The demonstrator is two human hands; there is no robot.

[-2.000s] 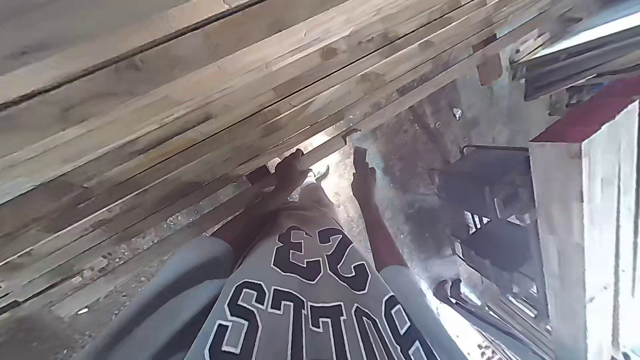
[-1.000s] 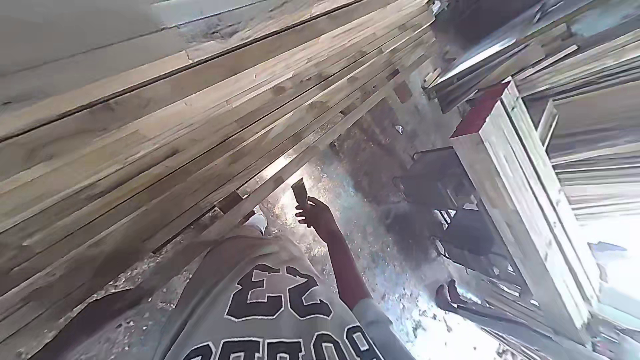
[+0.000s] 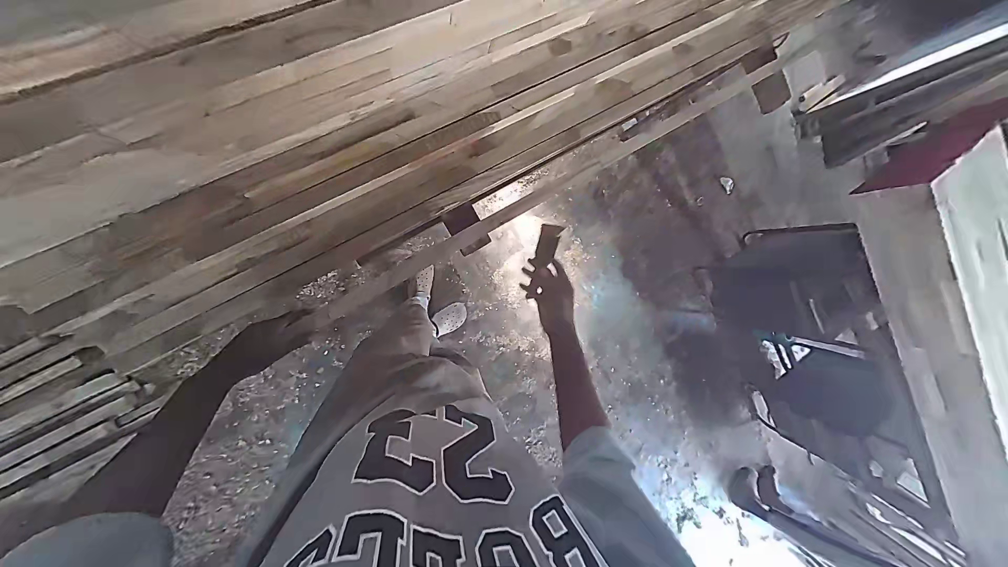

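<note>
My right hand (image 3: pixel 551 291) is held out over the floor, its fingers around the lower end of a small dark rectangular block (image 3: pixel 547 244); its material cannot be told. My left hand (image 3: pixel 283 335) reaches to the near edge of a large stack of wooden boards (image 3: pixel 378 150), at a long narrow wood strip (image 3: pixel 402 272). Its fingers are dark and blurred, so its grip cannot be made out. Another dark block (image 3: pixel 461 219) sits at the strip, between the two hands.
Shorter stacked strips (image 3: pixel 63 417) lie at the lower left. A dark-framed chair or stand (image 3: pixel 795 315) and a pale wooden stack with a red end (image 3: pixel 937 150) stand at the right. A person's feet (image 3: pixel 756 488) show at lower right. Debris covers the floor (image 3: pixel 512 378).
Two seconds ago both hands were near each other at the boards' edge. My left hand is now farther left along it; my right hand still holds the dark block. The view has swung.
</note>
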